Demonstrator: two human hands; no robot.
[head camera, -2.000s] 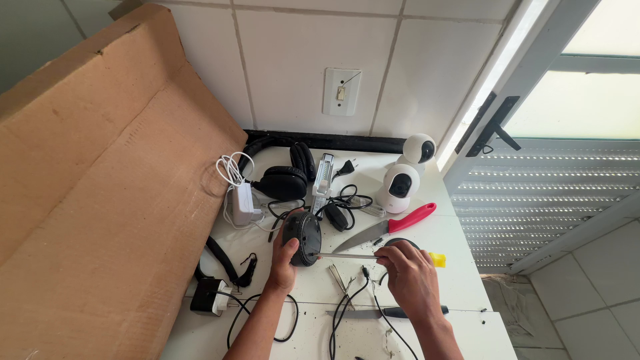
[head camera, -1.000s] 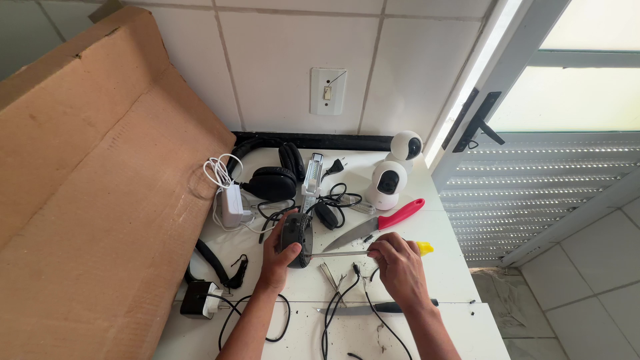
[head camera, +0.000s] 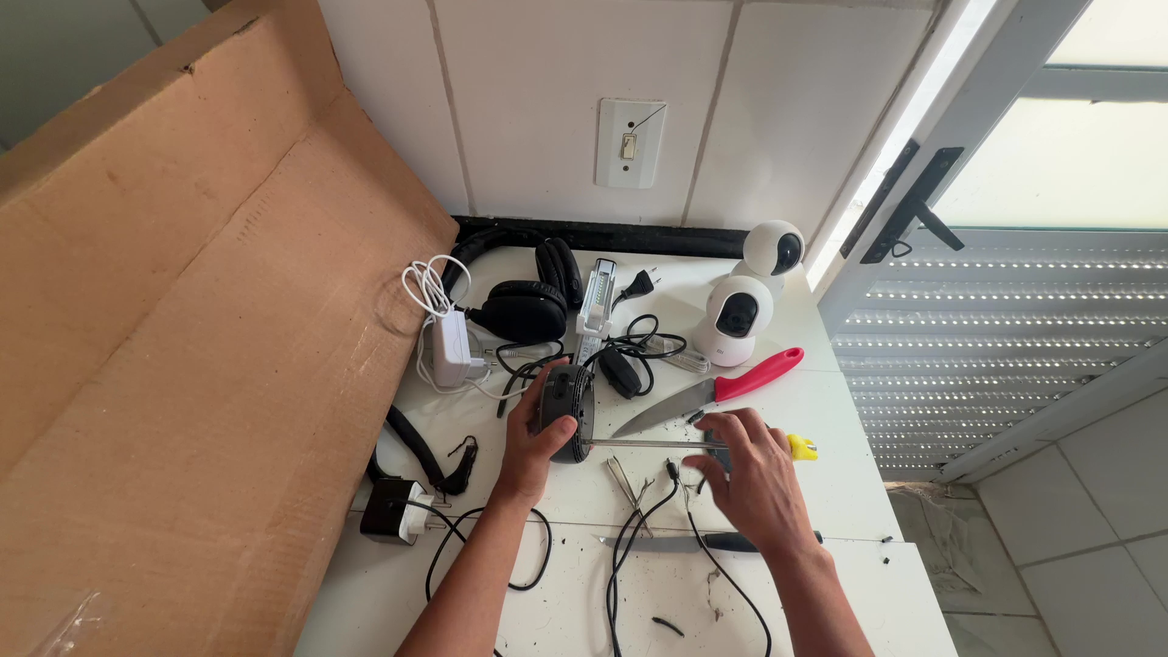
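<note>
My left hand (head camera: 538, 433) grips a round black headphone ear cup (head camera: 564, 412) on its edge, its open side turned to the right. My right hand (head camera: 750, 470) is around a screwdriver (head camera: 652, 443) with a long metal shaft and a yellow handle end; the shaft's tip meets the ear cup's right side. Just above the shaft lies a kitchen knife with a red handle (head camera: 759, 374). Below it are metal tweezers (head camera: 626, 484) and black cables (head camera: 613, 570). A dark flat piece (head camera: 718, 447) is partly hidden behind my right hand.
A large cardboard sheet (head camera: 210, 301) leans along the left. Black headphones (head camera: 525, 310), a white adapter (head camera: 451, 349) and two white cameras (head camera: 733, 319) stand toward the wall. Near my forearms are a black plug adapter (head camera: 388, 511) and a black-handled knife (head camera: 730, 542).
My left hand has turned the ear cup more onto its edge. The screwdriver stays at its right side, and the fingers of my right hand are more spread than before.
</note>
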